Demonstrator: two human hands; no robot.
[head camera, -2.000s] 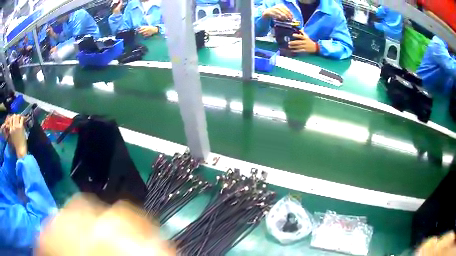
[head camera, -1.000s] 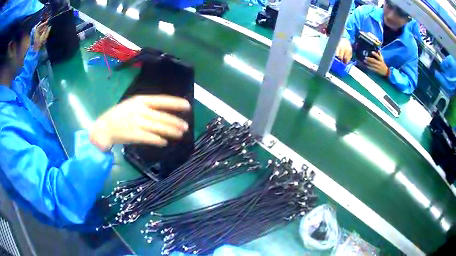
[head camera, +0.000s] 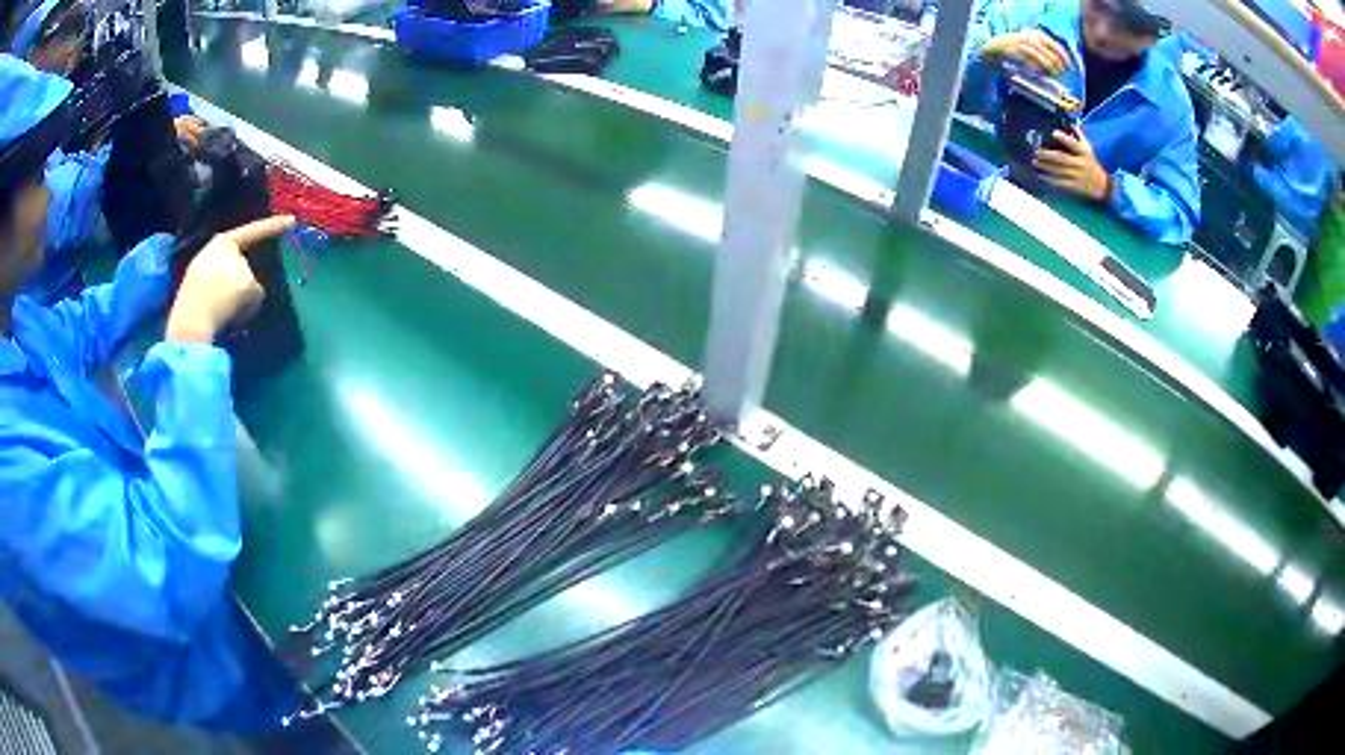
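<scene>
Neither of my hands is in view. Nearest in front of me, two fanned bundles of thin black cables with shiny ends lie on the green bench: a left bundle (head camera: 509, 531) and a right bundle (head camera: 693, 634). A round, crumpled clear bag (head camera: 929, 671) with dark pieces inside lies right of them. A flat clear bag (head camera: 1047, 723) with silvery-white contents lies beside it, cut off by the bottom edge. A black housing (head camera: 258, 280) stands farther left, partly behind a neighbour's hand.
The neighbour (head camera: 111, 487) in a blue smock sits at left. Red wires (head camera: 328, 204) lie beyond the housing. A white post (head camera: 755, 221) rises from the white rail (head camera: 575, 325), with the green belt (head camera: 620, 251) beyond. Another worker (head camera: 1099, 118) holds a black part across the line.
The black housing has moved left from beside the cable bundles, along with the neighbour's hand. The blurred hand and the fingertips at the bottom edge two seconds ago are gone. The view has turned left.
</scene>
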